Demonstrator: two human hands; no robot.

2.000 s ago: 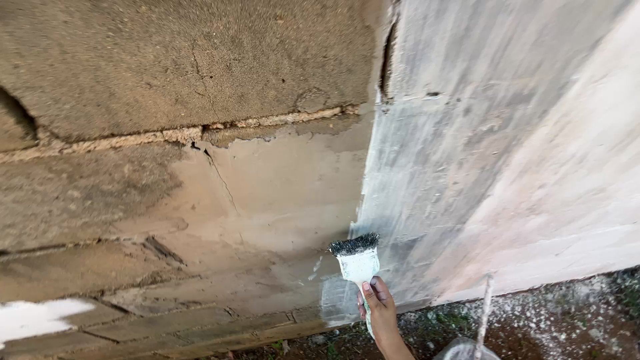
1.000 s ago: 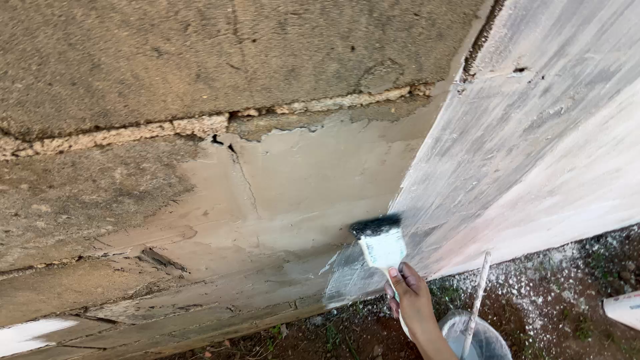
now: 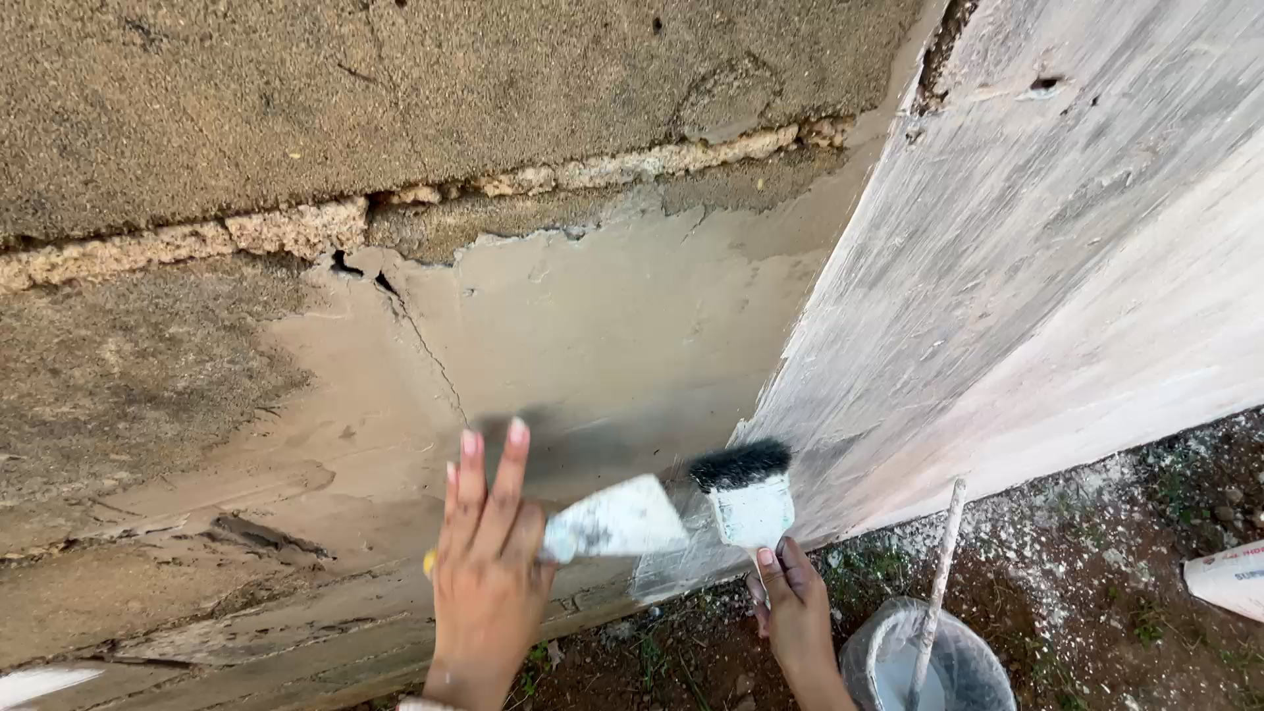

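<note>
My right hand (image 3: 795,612) grips the handle of a flat paintbrush (image 3: 752,509), whose dark bristles lie near the corner where the bare wall meets the whitewashed wall (image 3: 1037,276). To its left, my left hand (image 3: 494,563) holds a putty knife (image 3: 622,518) between thumb and palm side, its blade smeared white and pointing right toward the brush. Several fingers of that hand are extended over the smooth, damp-looking plastered patch (image 3: 612,326) of the wall. The knife's handle is mostly hidden by the hand.
Below right, a plastic bucket (image 3: 869,642) holds whitish liquid and a stick (image 3: 936,592). A printed white container or bag (image 3: 1229,581) lies at the right edge. White splashes cover the soil (image 3: 1047,553). A crack (image 3: 430,351) and a rough ledge (image 3: 592,173) mark the wall.
My left hand has come into view with the putty knife. My right hand still holds the brush near the corner. The view has shifted, showing more of the bucket and ground.
</note>
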